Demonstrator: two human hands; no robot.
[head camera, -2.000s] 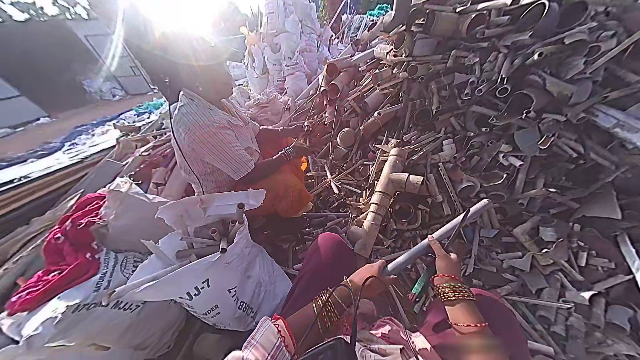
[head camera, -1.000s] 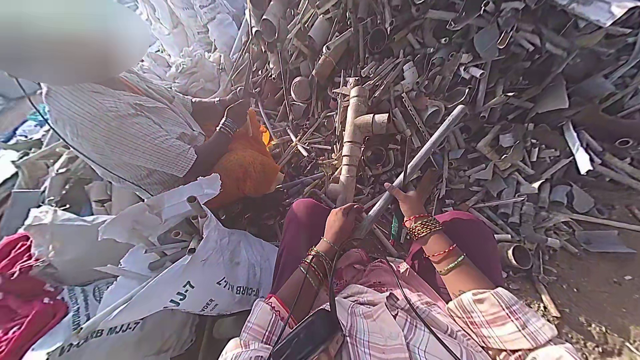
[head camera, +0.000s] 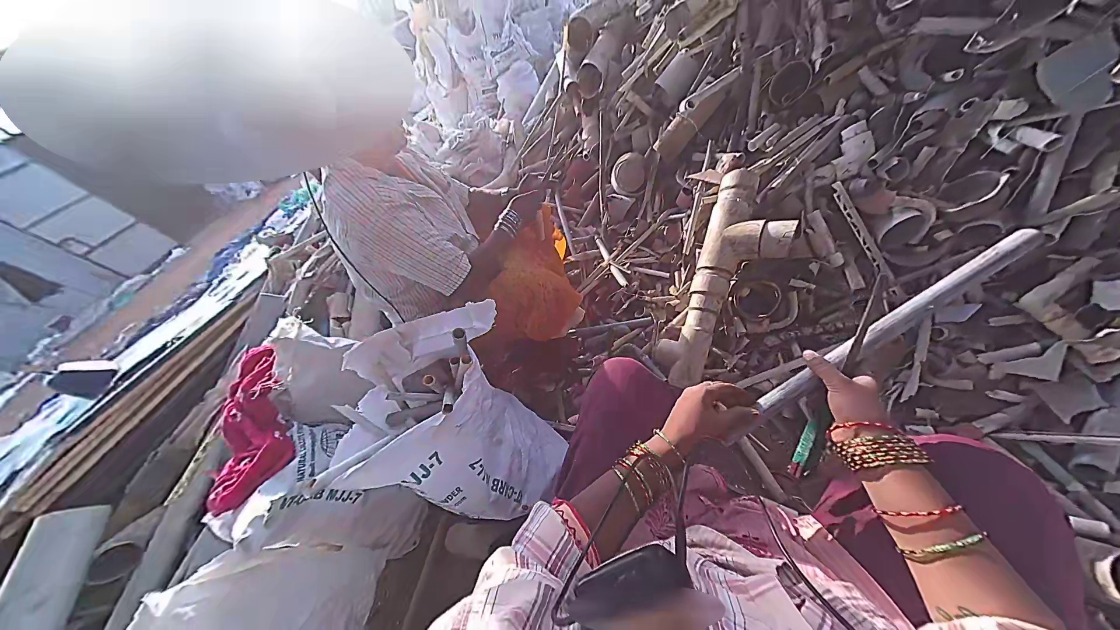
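Note:
A long grey plastic pipe (head camera: 927, 306) slants up to the right above my lap. My left hand (head camera: 713, 413) is closed around its lower end, with bangles at the wrist. Farther up the pipe, my right hand (head camera: 844, 385) has its index finger laid along it; a thin dark blade-like tool (head camera: 864, 324) stands up from this hand across the pipe. Its grip is hidden by the fingers. Just below, between my hands, a green-handled object (head camera: 805, 444) lies near my right wrist.
A jointed beige pipe (head camera: 704, 293) with a side branch lies ahead. Scrap pipes (head camera: 910, 175) are heaped beyond and to the right. At the left are a white printed sack (head camera: 490, 446) with pipe pieces and a pink cloth (head camera: 254, 433). A co-worker in a striped shirt (head camera: 394, 232) sits front left.
The view has swung left and back up since one second ago. Both hands stay at the grey pipe throughout.

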